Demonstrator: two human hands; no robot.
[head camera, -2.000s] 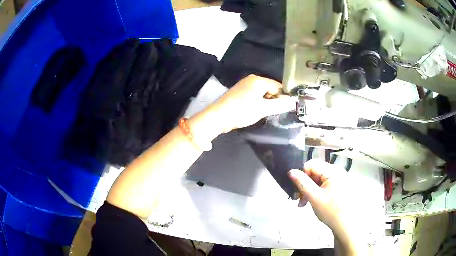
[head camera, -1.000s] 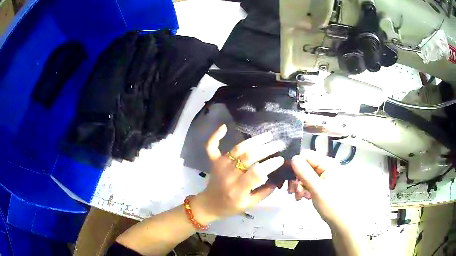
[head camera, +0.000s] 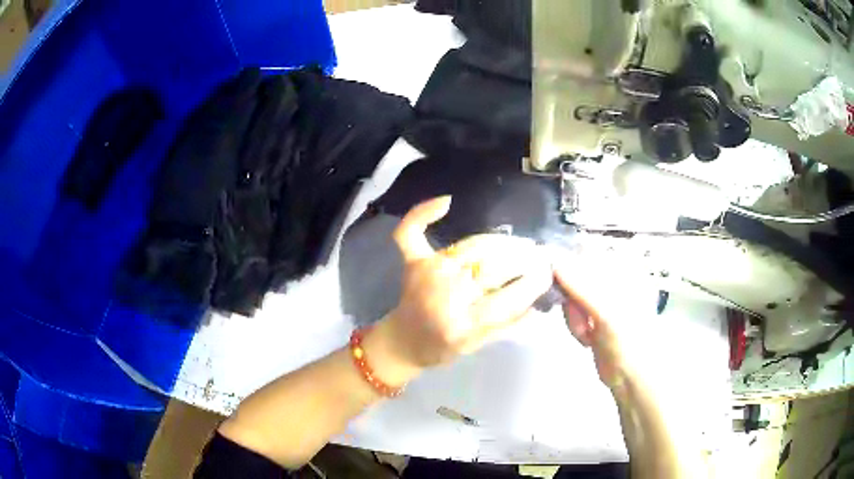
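Observation:
A black fabric panel (head camera: 478, 192) lies on the white table, its right edge at the lit presser foot (head camera: 567, 192). My left hand (head camera: 459, 290) lies on the panel's near part, fingers spread and pointing right. My right hand (head camera: 590, 323) is at the panel's near right corner, its fingertips close to my left fingertips; a bit of dark fabric shows between them. The right hand's grip is partly hidden by glare. A flat grey panel (head camera: 367, 271) lies partly under the black one, left of my left hand.
The cream-green sewing machine (head camera: 581, 84) fills the right. A thick pile of black panels (head camera: 272, 187) leans out of the blue bin (head camera: 47, 253) at left. Joined black fabric (head camera: 478, 94) lies behind the needle. A brown box (head camera: 187, 435) sits below the table edge.
The black panel has moved up toward the presser foot, with both hands following. Earlier, my left hand moved from beside the needle to the near part of the panel. The blue scissor handles are now mostly hidden.

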